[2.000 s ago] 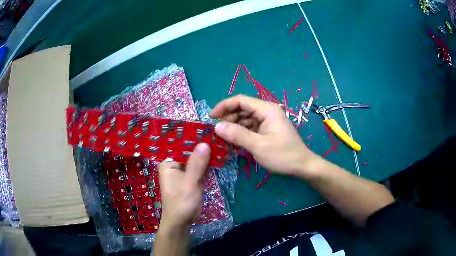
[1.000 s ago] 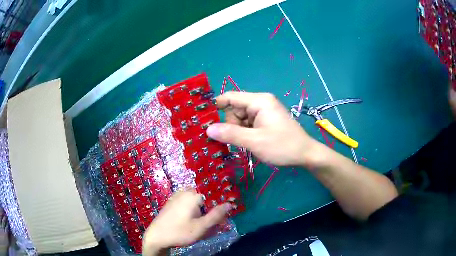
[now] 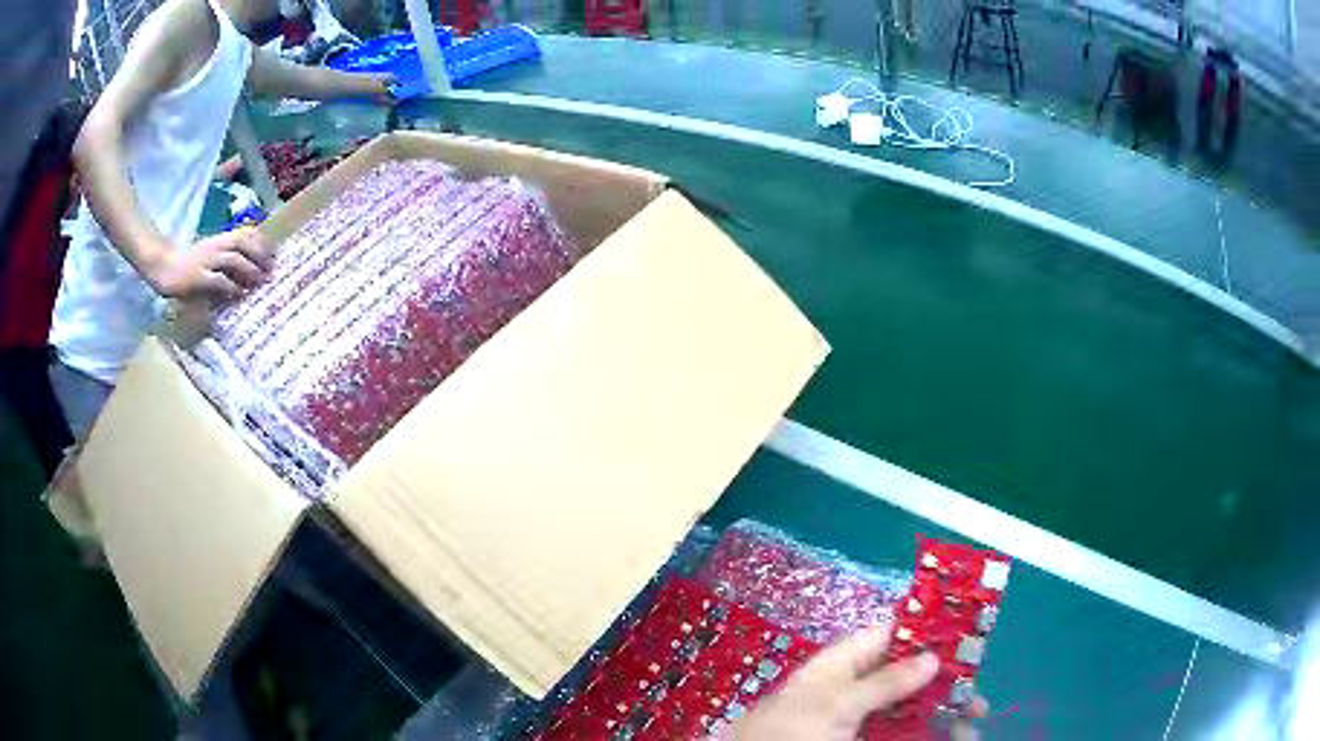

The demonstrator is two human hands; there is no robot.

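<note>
My left hand (image 3: 832,702) is at the bottom edge, cut off by it. Its thumb lies on the front of a red panel strip (image 3: 948,615), which stands roughly upright with silver-grey parts along its right side. A fingertip shows at the strip's lower right edge. My right hand is not in view. A red PCB panel (image 3: 673,659) lies at the bottom, left of my hand. Behind it is a pinkish-red stack in bubble wrap (image 3: 796,579), partly hidden by my hand and the strip.
An open carton (image 3: 623,420) with rows of wrapped panels (image 3: 391,311) fills the left and middle. A person (image 3: 159,188) stands behind it at left, a hand at its rim. A pale rail (image 3: 1042,543) crosses the green bench. A blue tray (image 3: 463,58) and white cables (image 3: 927,130) lie farther back.
The view has swung up and left, bringing the whole carton and the other person into view. My right hand and the yellow-handled cutters have left the picture. The strip is now in my left hand.
</note>
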